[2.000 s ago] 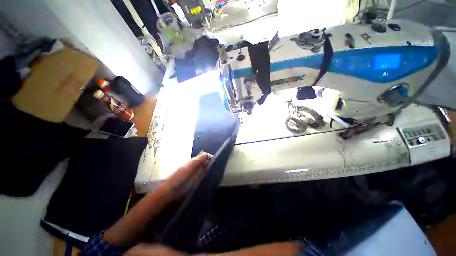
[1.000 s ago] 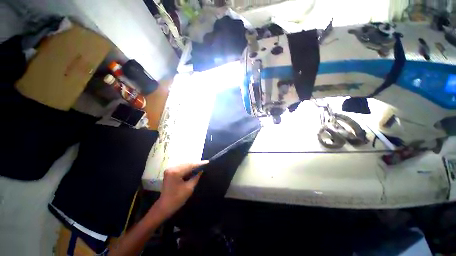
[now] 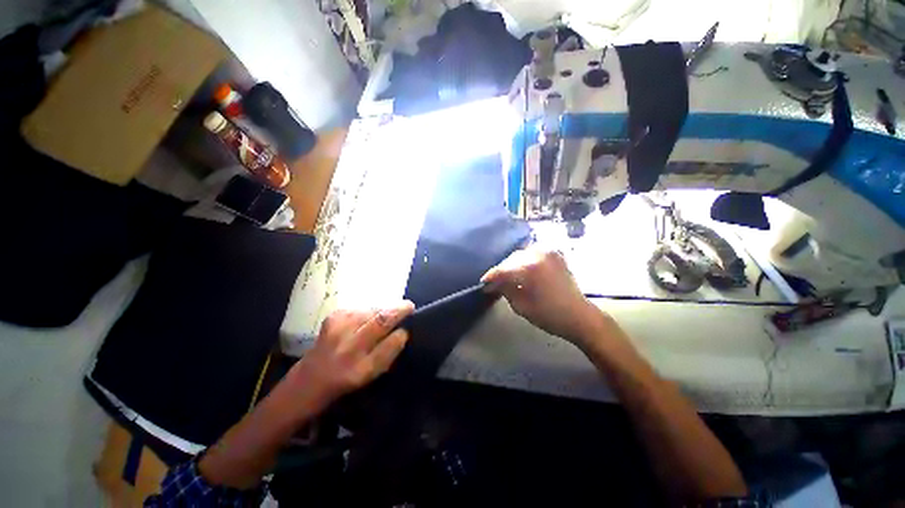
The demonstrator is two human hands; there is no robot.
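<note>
A dark garment panel (image 3: 452, 238) lies on the white table left of the needle area and hangs over the table's front edge. My left hand (image 3: 359, 347) pinches its folded edge near the table's front. My right hand (image 3: 544, 293) pinches the same edge farther up, just in front of the needle area. The edge runs taut between my hands. The white and blue sewing machine (image 3: 729, 124) stands behind and to the right. Glare and my right hand's closeness make the presser foot hard to see.
Snips with round loops (image 3: 685, 260) and a red-handled tool (image 3: 806, 315) lie right of my right hand. A black stack (image 3: 203, 322), a phone (image 3: 252, 201), a bottle (image 3: 246, 149) and a cardboard box (image 3: 129, 94) are at left. A dark cloth heap (image 3: 461, 60) lies behind.
My right hand has come up onto the panel edge near the needle area. My left hand still pinches the edge. The view has shifted slightly right since one second ago.
</note>
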